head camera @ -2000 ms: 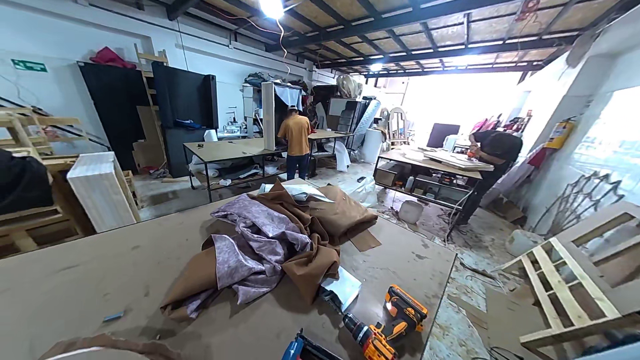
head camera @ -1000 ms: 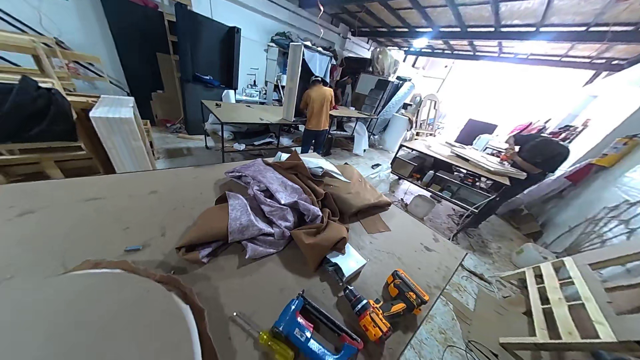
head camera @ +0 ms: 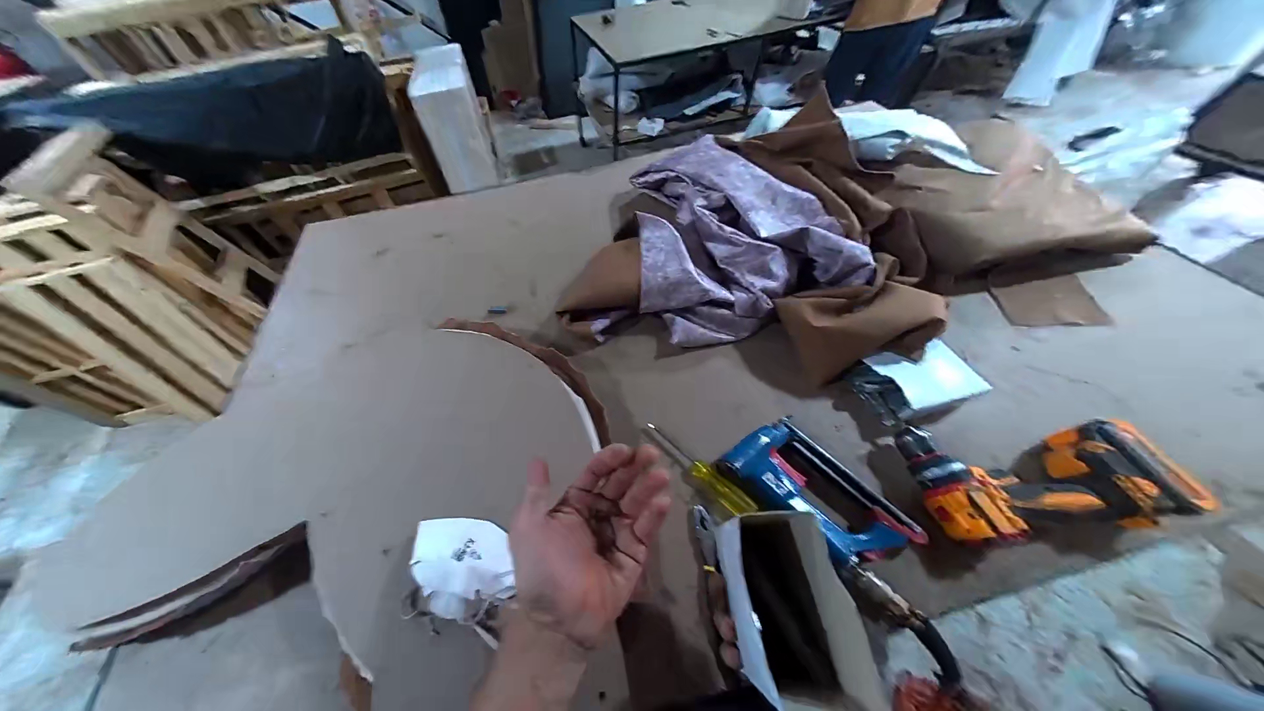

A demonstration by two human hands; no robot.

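Note:
My left hand [head camera: 592, 548] is palm up with fingers slightly curled, small dark bits lying in the palm. Just left of its wrist, a white pouch [head camera: 462, 568] with ties lies on a curved grey panel [head camera: 395, 444] edged in brown material. My right hand [head camera: 726, 632], mostly hidden, grips an open cardboard box [head camera: 844, 632] at the bottom. Beyond the box lie a yellow-handled screwdriver [head camera: 721, 486], a blue pneumatic stapler [head camera: 775, 474] with an air hose [head camera: 933, 647], and an orange cordless drill [head camera: 973, 504].
Purple and brown upholstery fabric [head camera: 731, 247] is heaped on the worktable [head camera: 375, 247]. A white packet [head camera: 928, 380] lies beside the drill. Wooden frames [head camera: 128, 326] stand at the left. Behind the table are another table [head camera: 691, 30] and a person [head camera: 879, 49].
Both my hands have come into view, the right with the cardboard box. The view has swung down and left, showing more of the curved panel and the white pouch.

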